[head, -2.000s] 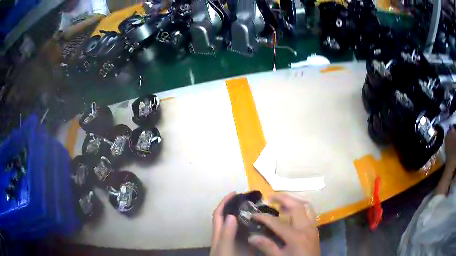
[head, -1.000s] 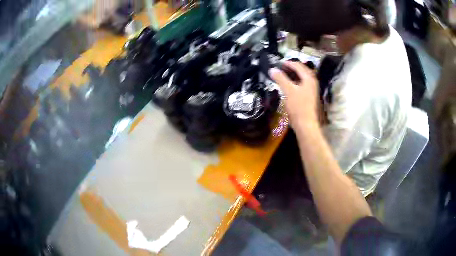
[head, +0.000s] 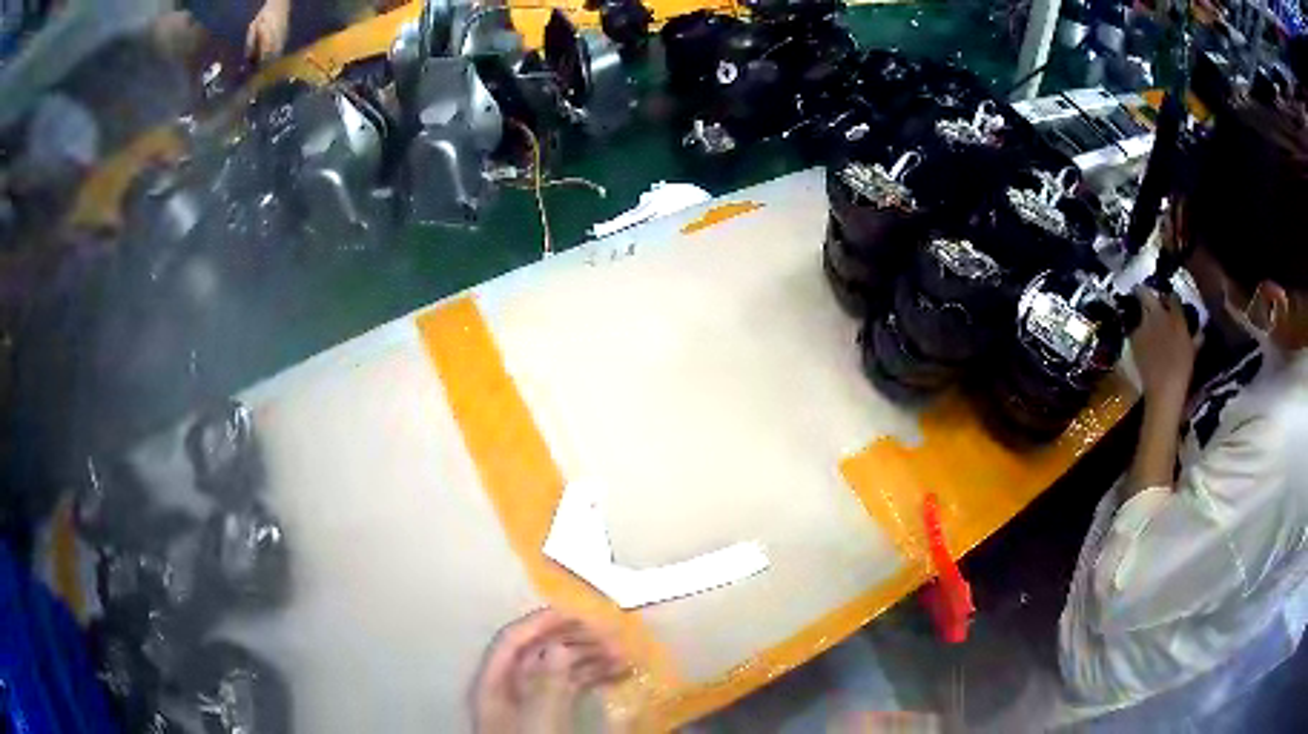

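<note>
My left hand [head: 542,674] is at the bottom centre, blurred and cut off by the lower edge, with its fingers curled. No housing shows clearly in it. A faint skin-coloured blur beside it and another at the bottom edge further right may be parts of my right hand; its shape and contents cannot be made out. Black camera housings with silvery boards and pale leads stand stacked [head: 958,280] at the right of the pale table [head: 689,387]. A loose group of blurred dark housings [head: 230,559] lies at the left.
A white bent paper piece [head: 653,574] lies over orange tape [head: 488,402]. A red tool [head: 945,581] hangs over the front edge. Blue crate [head: 36,653] at lower left. Grey metal parts [head: 445,144] lie on the green surface [head: 502,237]. A person [head: 1219,473] sits at right.
The view has swung right, then partly back left. My right hand was at the stacked housings a second ago and has left them. The housing held between both hands earlier is not visible now.
</note>
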